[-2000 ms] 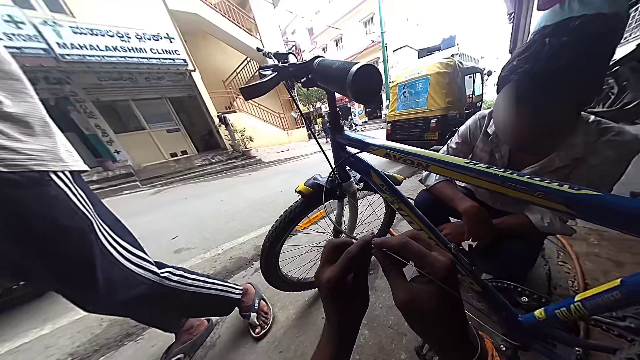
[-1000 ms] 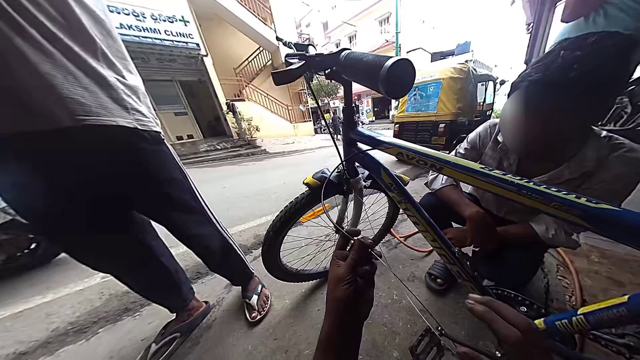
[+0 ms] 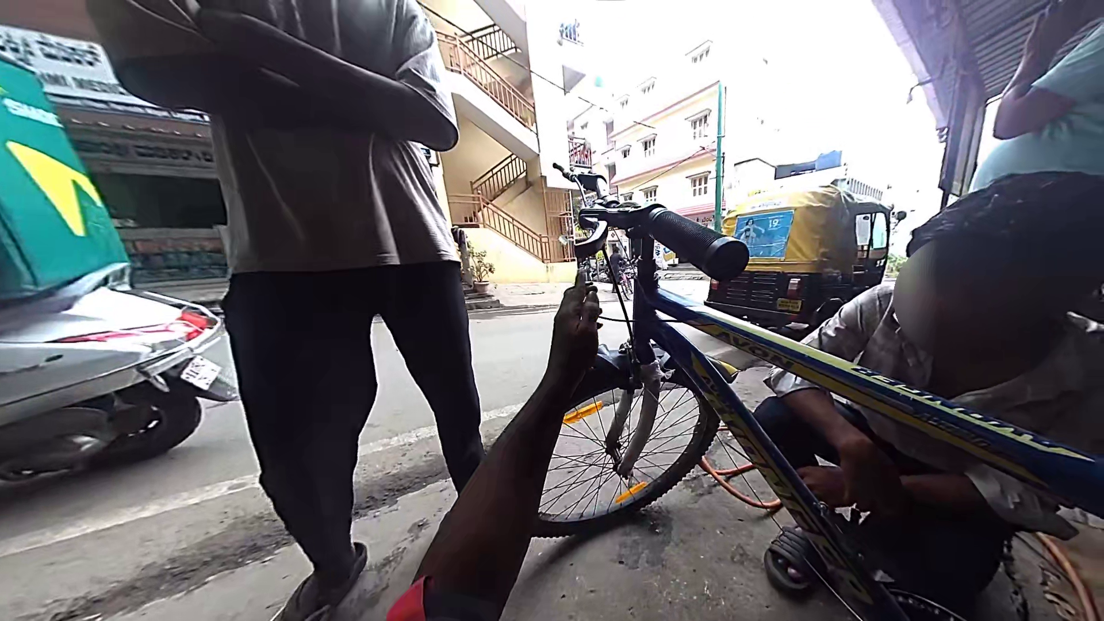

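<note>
Raised in front of the blue and yellow bicycle frame, my left hand is just below the brake lever at the handlebar. Its fingers are bent, and whether they grip a thin cable there is too dark to tell. The black rubber handlebar grip points toward me, to the right of that hand. Under the forearm's right side stands the front wheel, with orange reflectors on its spokes. My right hand does not show.
A person stands close at the left, arms crossed. Another person crouches behind the frame at the right. An orange hose lies on the ground. A scooter is at the far left, an auto-rickshaw beyond.
My left hand has risen from beside the front wheel to the brake lever. My right hand, earlier low by the frame, has left the view. A scooter has come in at the left.
</note>
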